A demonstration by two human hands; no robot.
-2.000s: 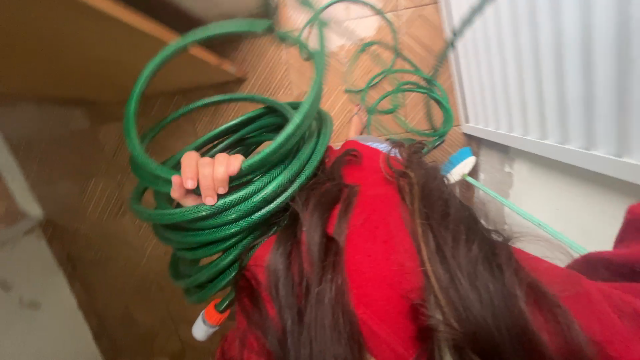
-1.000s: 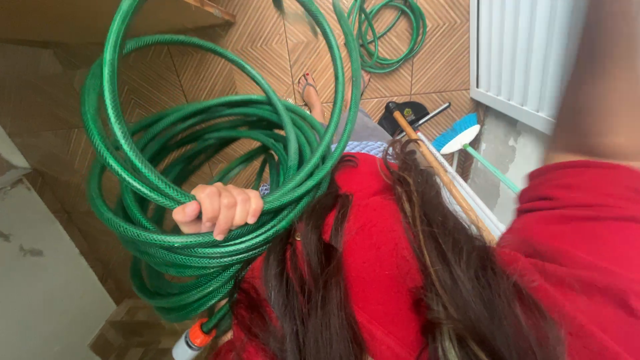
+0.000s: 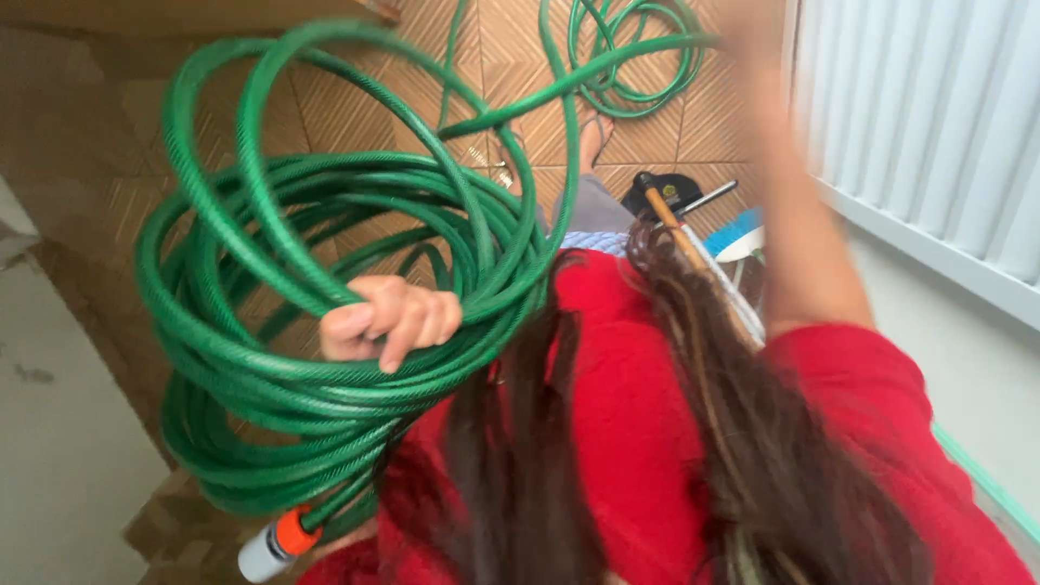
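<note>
My left hand (image 3: 392,321) is closed around several loops of a coiled green garden hose (image 3: 325,390), left of my red top. Below the coil hangs the hose's end with an orange and grey connector (image 3: 280,543). My right forearm reaches up at the right; my right hand (image 3: 731,32) is blurred at the top edge, where a stretch of hose runs to it. How its fingers close there is too blurred to tell. More hose lies in loops on the tiled floor (image 3: 634,101), near my feet.
A white ribbed metal panel (image 3: 934,106) stands at the right. Near my feet are a black object (image 3: 670,195), a wooden pole (image 3: 666,215) and a blue-bristled brush (image 3: 735,236). A pale wall (image 3: 57,439) is at the lower left, a wooden edge (image 3: 203,16) at the top left.
My right forearm has come into view, raised at the right. The upper loops at my left hand have changed shape, and a stretch of hose now runs across to the right.
</note>
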